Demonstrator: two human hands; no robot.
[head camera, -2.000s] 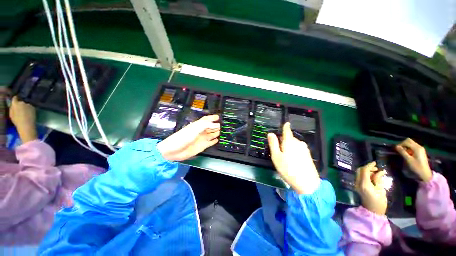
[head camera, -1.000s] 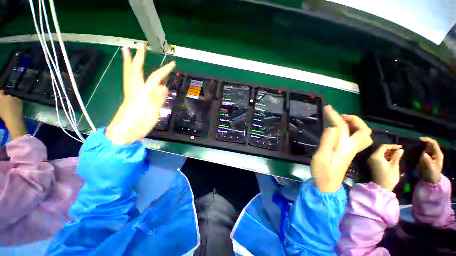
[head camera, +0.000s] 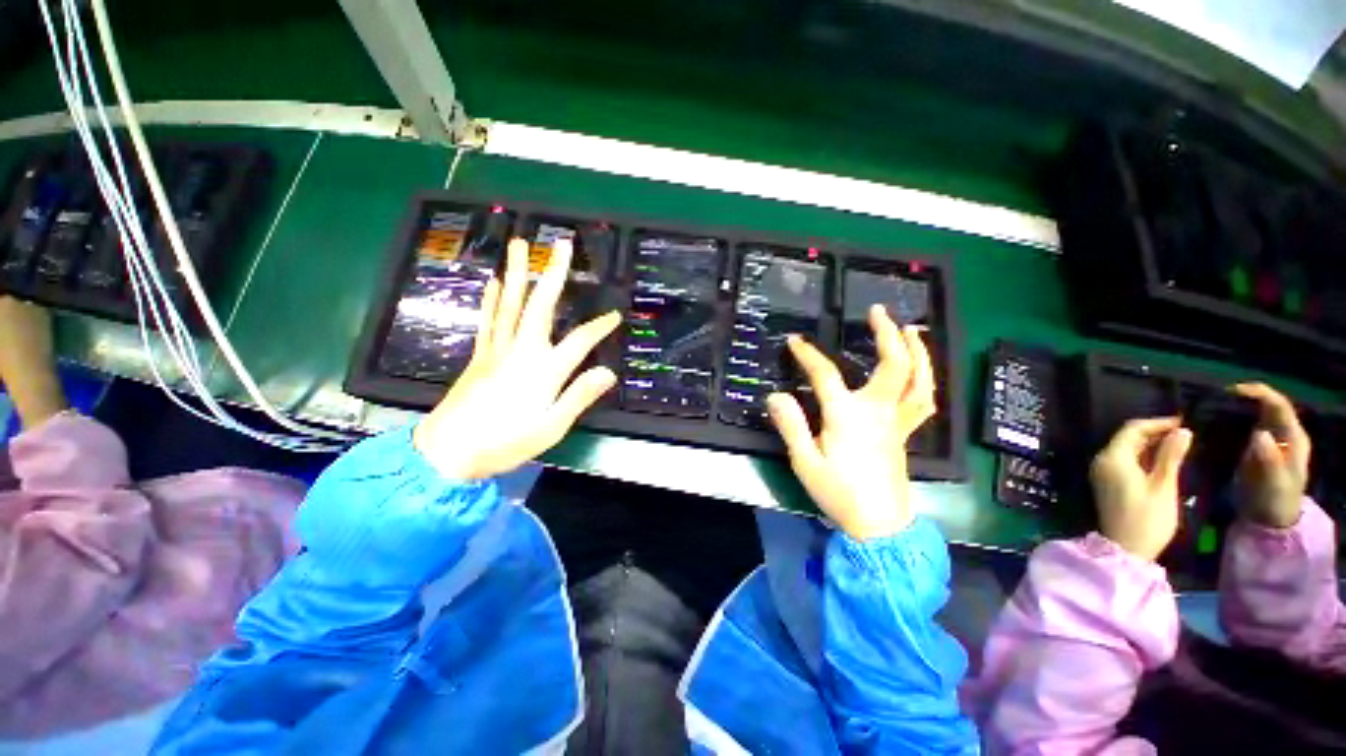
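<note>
The black phone tray (head camera: 664, 434) lies in front of me with a smartphone in each of its side-by-side pockets. My left hand (head camera: 517, 381), fingers spread, is over the second smartphone (head camera: 588, 251) from the left and hides much of it. The leftmost smartphone (head camera: 431, 313) shows an orange block and strong glare. The middle smartphone (head camera: 667, 318) and the one to its right (head camera: 772, 318) show rows of text. My right hand (head camera: 861, 421) is over the two rightmost pockets, fingers apart, partly covering the rightmost smartphone (head camera: 886, 291). Neither hand holds anything.
Black labelled packs (head camera: 1019, 406) lie right of the tray. A neighbour's pink-sleeved hands (head camera: 1140, 480) are beyond them. Stacked black trays (head camera: 1115, 251) stand at the back right. White cables (head camera: 133, 222) hang at left before another tray (head camera: 111, 229). A metal rail (head camera: 738, 180) runs behind.
My left hand swung left past the tray, then came back over the second phone. My right hand went right beyond the tray and returned over its right end. The black packs show again.
</note>
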